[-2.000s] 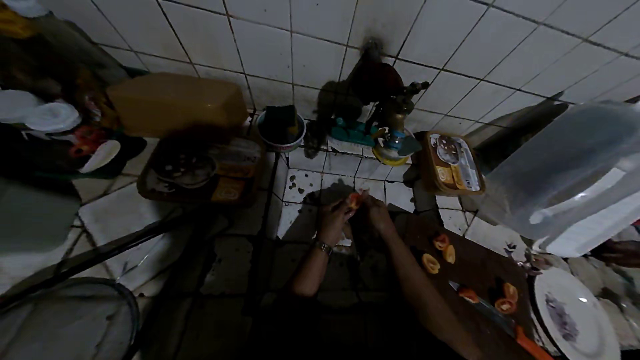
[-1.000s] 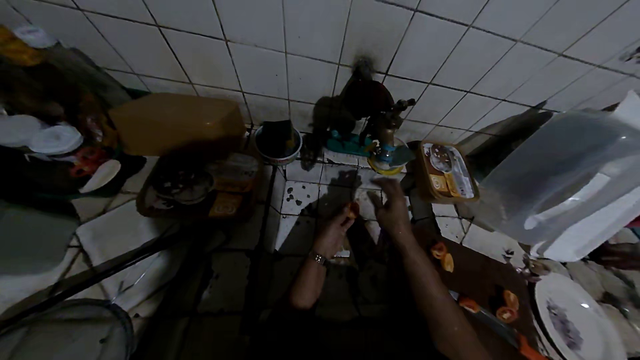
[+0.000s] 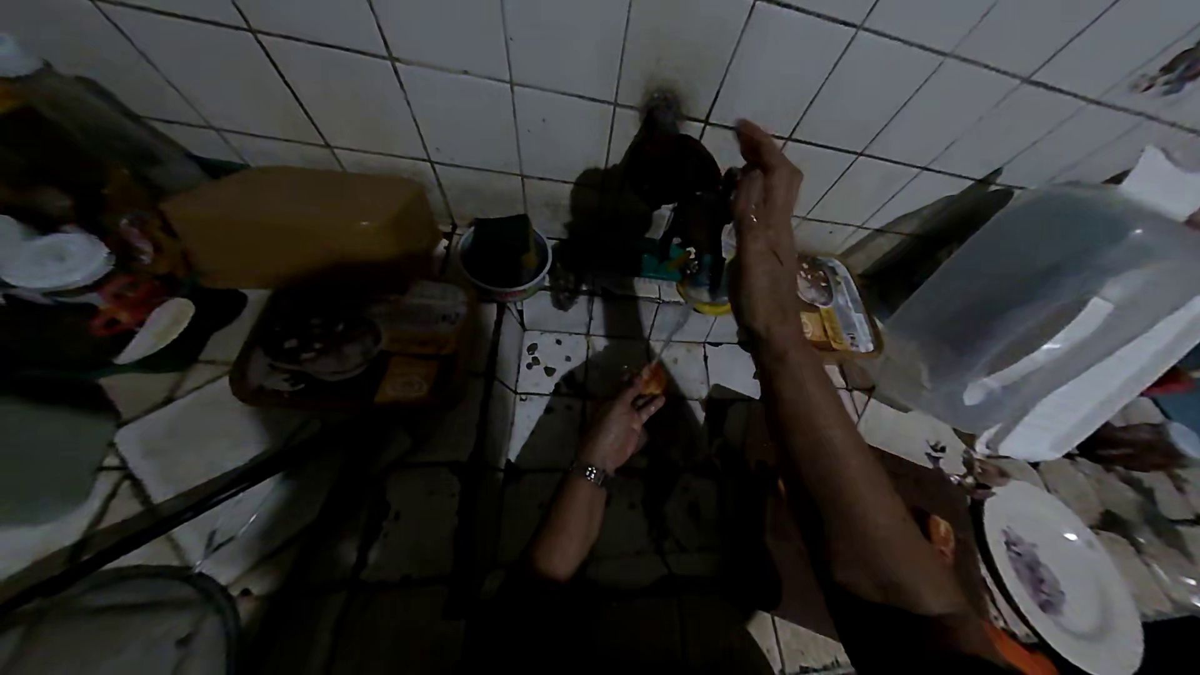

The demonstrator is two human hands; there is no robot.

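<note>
My left hand [image 3: 621, 429], with a metal watch on its wrist, holds a small orange-red piece, perhaps tomato [image 3: 653, 379], over the white-tiled basin [image 3: 548, 361]. A thin stream of water seems to fall onto it. My right hand [image 3: 767, 197] is raised at the dark tap [image 3: 698, 220] by the wall; its fingertips touch or nearly touch the handle side, and its grip is partly hidden. The right forearm crosses over the brown cutting board [image 3: 914, 487], where an orange-red cut piece [image 3: 941, 537] shows beside the forearm.
At right are a white plate of chopped purplish pieces [image 3: 1064, 572] and a large translucent plastic container [image 3: 1041, 300]. A small bowl [image 3: 506, 262] and a tray [image 3: 352, 347] stand left of the tap, near a brown box [image 3: 300, 225]. Another tray [image 3: 834, 305] stands right of the tap.
My right hand has moved up from beside the left hand to the tap. The left hand stays low over the basin with the orange-red piece. A thin water stream now shows.
</note>
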